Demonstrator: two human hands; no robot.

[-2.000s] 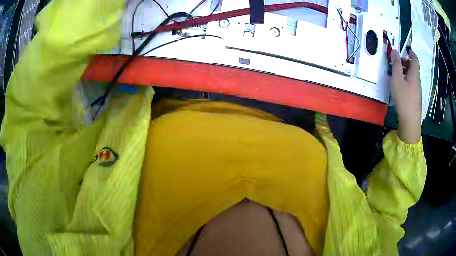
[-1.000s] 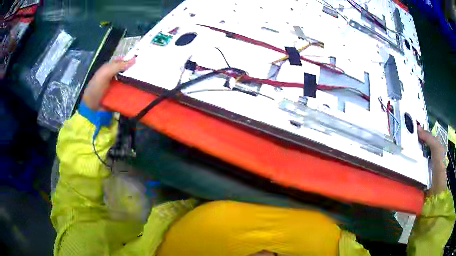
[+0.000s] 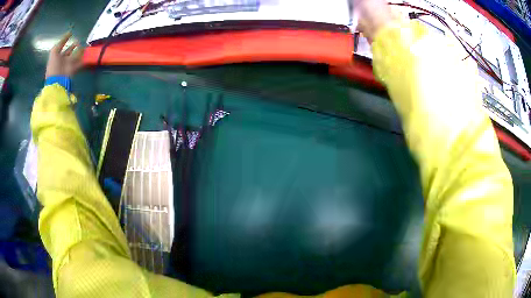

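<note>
A white display back panel [image 3: 291, 13] with red edging [image 3: 233, 48] lies across the top of the view, cut off by the upper edge. A thick black cable [image 3: 110, 41] hangs over its near edge at the left. My left hand [image 3: 64, 56], with a blue wrist strap [image 3: 58, 80], is just beyond the panel's left end, fingers apart and seemingly not touching it. My right hand [image 3: 370, 17] is at the panel's right end, blurred and partly cut off; its fingers are not clear, so its grip cannot be told.
A dark green mat [image 3: 303, 192] spreads below the panel. Release-paper sheets [image 3: 150, 192] and a black sheet with yellow edges [image 3: 120, 139] lie at the left, beside dark strips. Another red-edged panel [image 3: 506, 102] is at the right, and part of one [image 3: 17, 23] at the upper left.
The panel has moved away from me, from close in front to the view's top, uncovering the mat. My left hand has come off its left end. The right arm now reaches far forward.
</note>
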